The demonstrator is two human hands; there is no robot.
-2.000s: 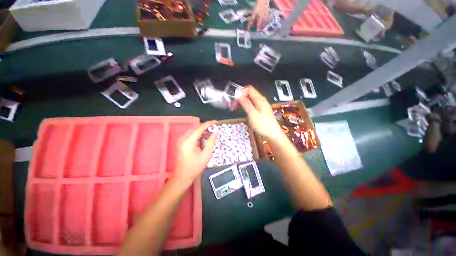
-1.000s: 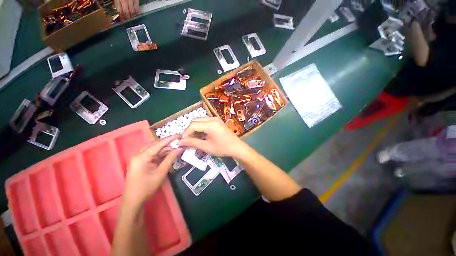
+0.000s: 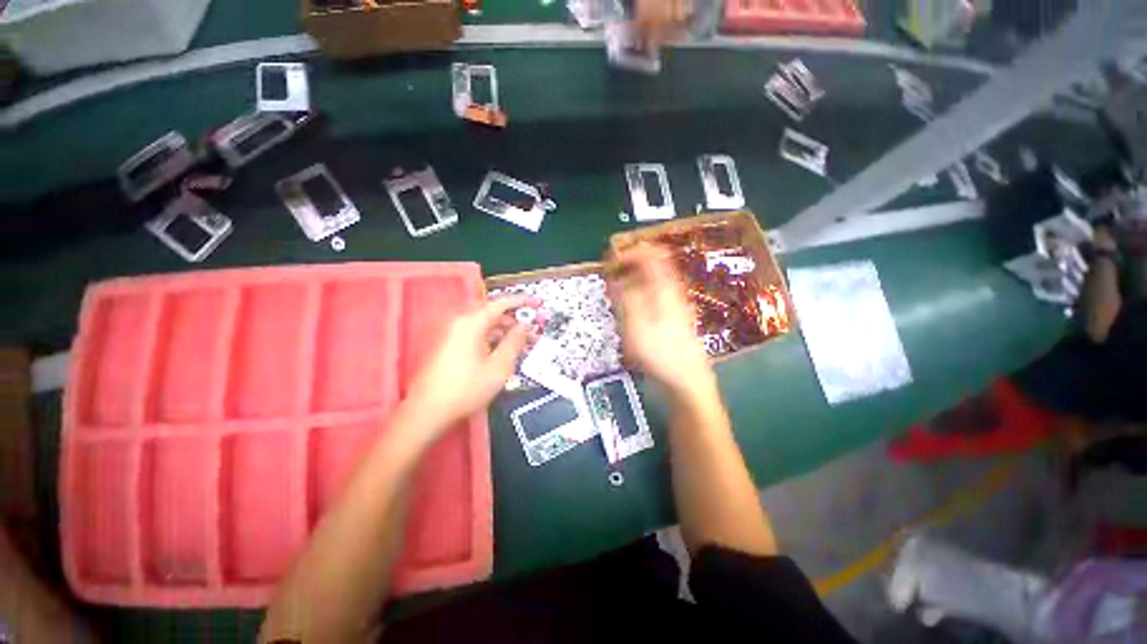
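My left hand [image 3: 468,365] is over the left edge of the ring box [image 3: 548,273], with a white ring [image 3: 526,315] between its fingertips. The ring box is full of white rings. My right hand [image 3: 657,315], blurred, is over the left side of the flex box [image 3: 774,284], which holds shiny copper-orange flex parts. Whether it holds anything cannot be told. A white piece [image 3: 548,372] lies at the ring box's front edge. Two windowed frames [image 3: 551,440] lie just in front of it, with a loose ring [image 3: 615,478] below.
A pink compartment tray [image 3: 277,424] lies at left. A pale sheet [image 3: 850,330] lies right of the flex box. Several windowed frames [image 3: 318,203] lie on the dark green belt behind. A brown box [image 3: 384,28] and white bin [image 3: 101,32] stand beyond. A metal bar [image 3: 925,151] crosses at right.
My hands were together in front of the ring box and have parted. My right hand has moved right to the flex box. My left hand is now at the ring box's left side. The camera view has turned.
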